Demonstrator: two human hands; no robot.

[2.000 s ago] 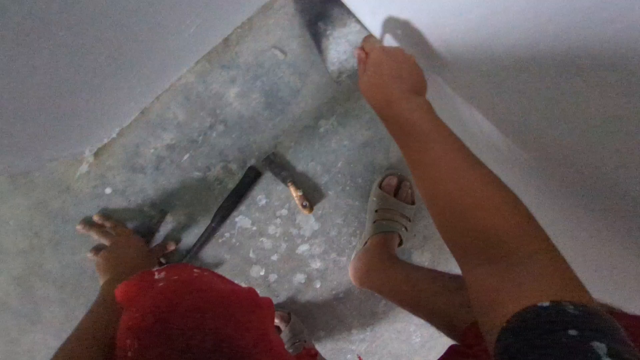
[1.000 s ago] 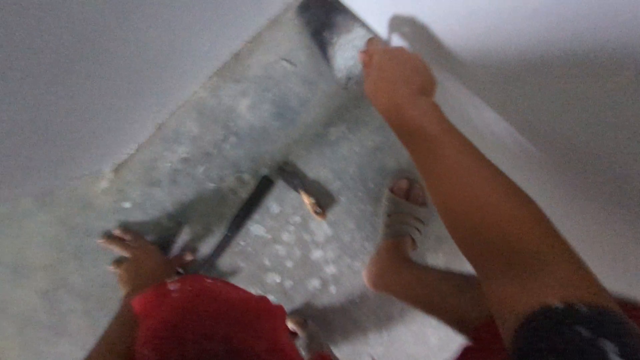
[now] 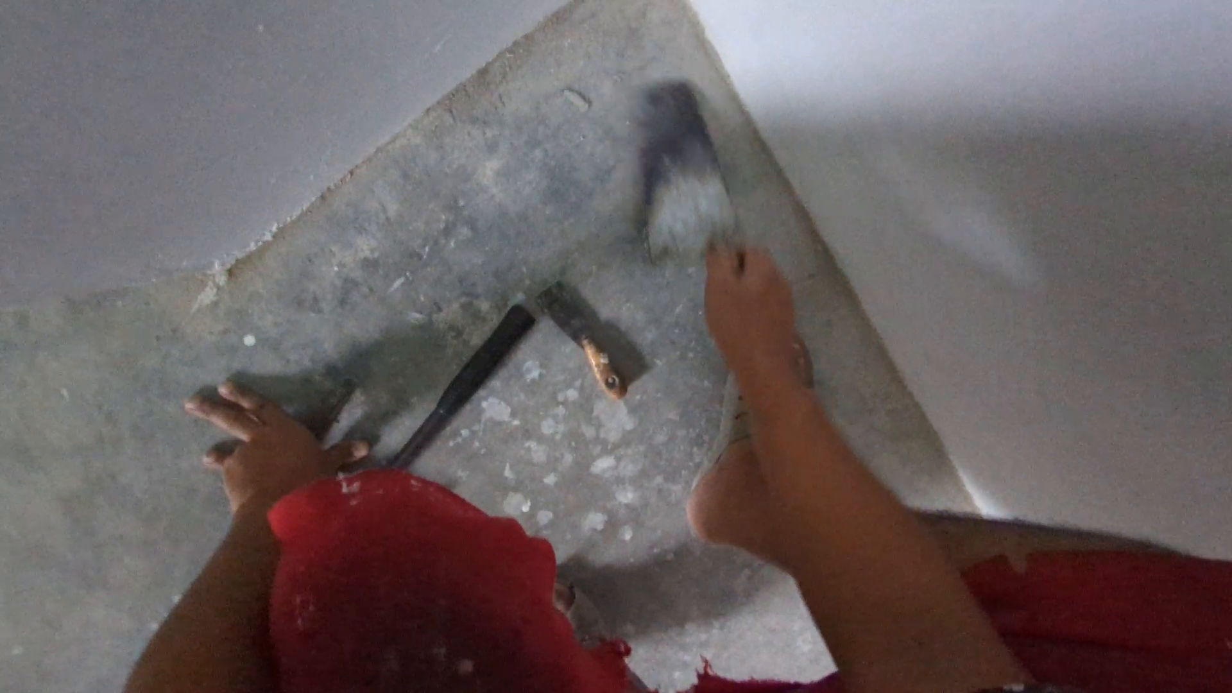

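Note:
My right hand [image 3: 751, 298] is closed on a wide brush [image 3: 681, 173], blurred, with a dark part at its far end and a pale part nearer the fingers. The brush is over the concrete floor near the corner of two walls. My left hand [image 3: 274, 438] rests on the floor at the left with its fingers apart, holding nothing. Right of it lies a tool with a long black handle [image 3: 476, 375], its lower end hidden by my red-clothed knee. Near that handle's upper end lies a scraper or putty knife [image 3: 599, 361] with a worn, light brown handle.
A pale wall [image 3: 241, 125] rises at the upper left and another wall [image 3: 1039, 250] at the right. A small bit of debris [image 3: 576, 98] lies near the corner. My sandalled foot is partly behind the right forearm. Pale spots mark the floor [image 3: 558, 462].
My right hand has drawn the brush back from the corner and the right wall, toward my body. The left hand stays on the floor.

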